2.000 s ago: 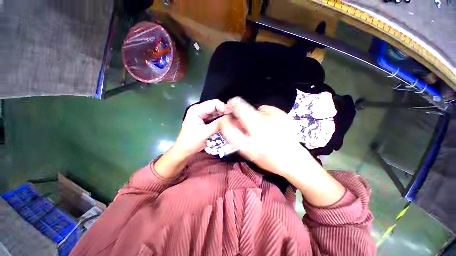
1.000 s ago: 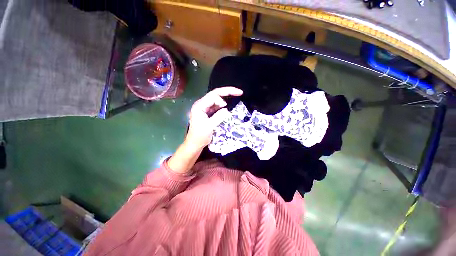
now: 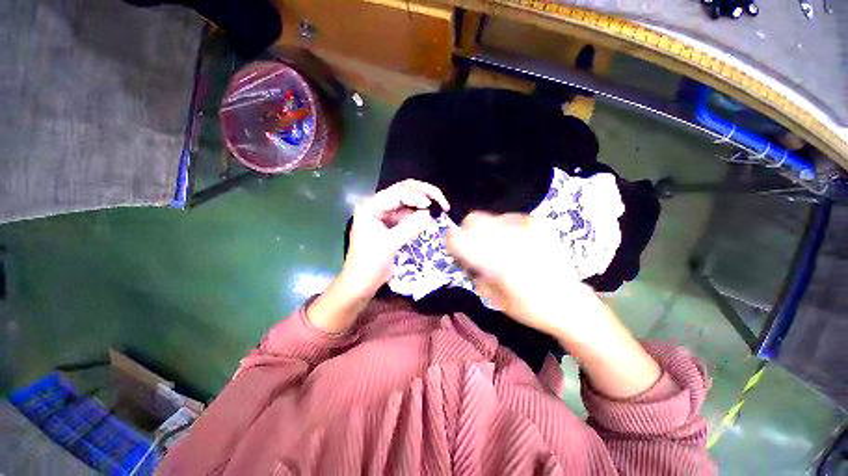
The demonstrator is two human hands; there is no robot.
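Note:
The black garment [image 3: 483, 139] lies over the lap with its white lace collar [image 3: 584, 223] on top. My left hand [image 3: 377, 232] pinches the collar's left part near its upper edge, with a small dark spot, possibly a button [image 3: 435, 211], at the fingertips. My right hand [image 3: 507, 256] is blurred and overexposed over the middle of the collar, its fingertips close to my left fingers. No needle or thread can be made out, and whether my right fingers hold something cannot be told.
A pink mesh waste basket [image 3: 270, 116] with a clear liner stands on the green floor at upper left. A wooden table with a yellow tape measure [image 3: 651, 42] along its edge is at upper right, with black buttons [image 3: 730, 8] on it. Grey fabric bins flank both sides.
My right hand, absent from the collar one second ago, is back over it beside my left hand. My left fingers have closed in on the collar's edge.

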